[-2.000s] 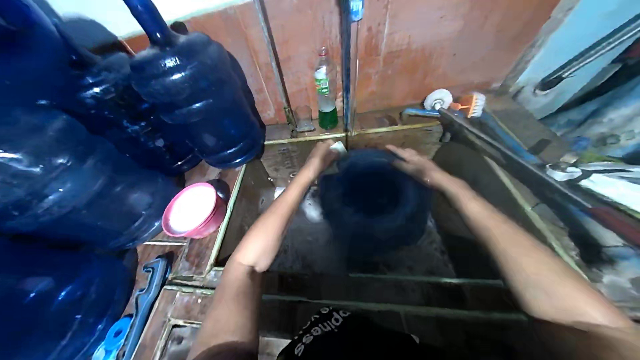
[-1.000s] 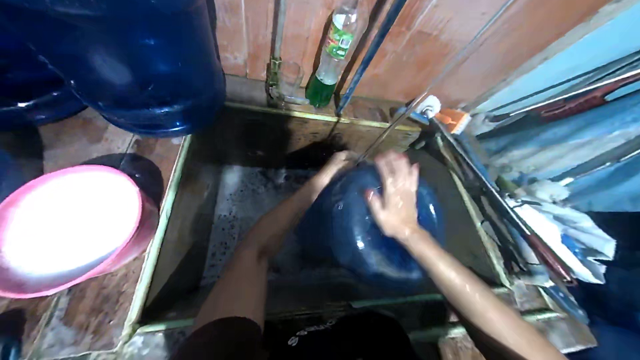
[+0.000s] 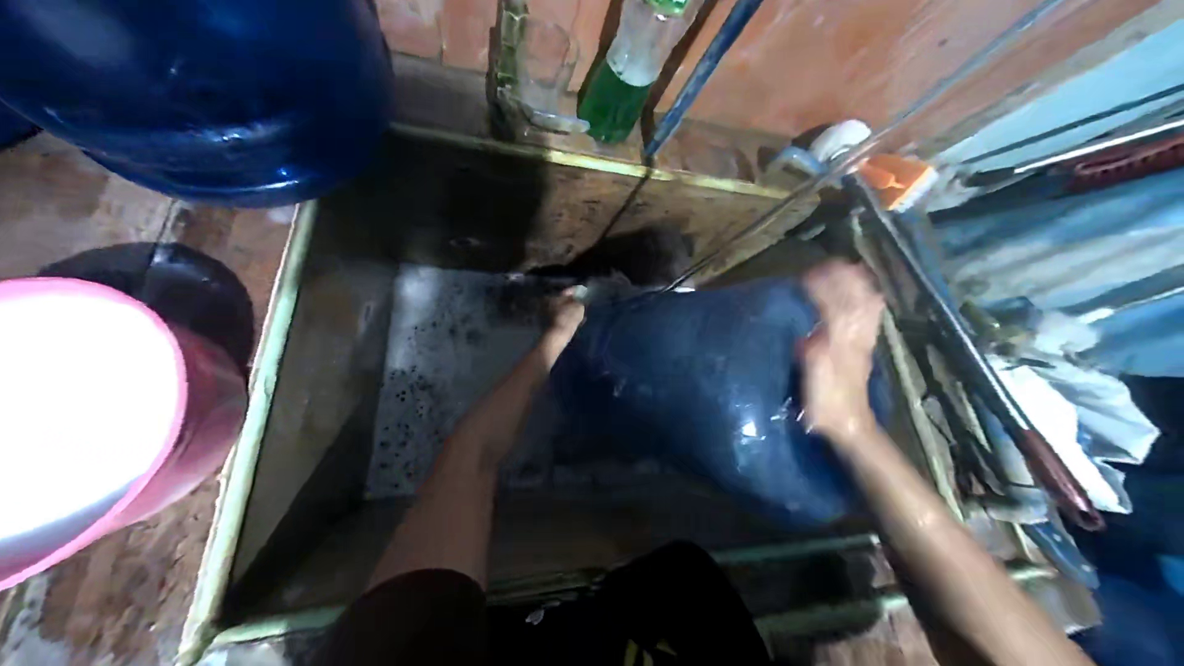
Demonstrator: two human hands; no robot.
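A large blue plastic water jug point(image 3: 703, 388) lies tilted inside a tiled basin point(image 3: 264, 370), wet and shiny. My left hand point(image 3: 564, 319) is at the jug's left end, by its neck side, and seems to hold a small pale thing; its fingers are partly hidden. My right hand point(image 3: 842, 347) lies against the jug's right end, blurred, with the palm on the plastic. A thin hose or rod point(image 3: 768, 217) runs down from the upper right to the jug's upper edge. Foamy water with dark specks point(image 3: 425, 388) covers the basin floor to the left of the jug.
A pink basin of white suds point(image 3: 208, 398) stands left on the tiles. Another blue jug point(image 3: 213, 102) is at upper left. Along the back ledge are a green-bottomed plastic bottle point(image 3: 618, 92), a clear glass point(image 3: 546, 65) and an orange brush point(image 3: 893, 180). White plastic bags point(image 3: 1064, 416) lie right.
The jug, earlier with its round end facing up, now lies more on its side. My right hand has moved from its top to its right end. The view has come closer to the basin.
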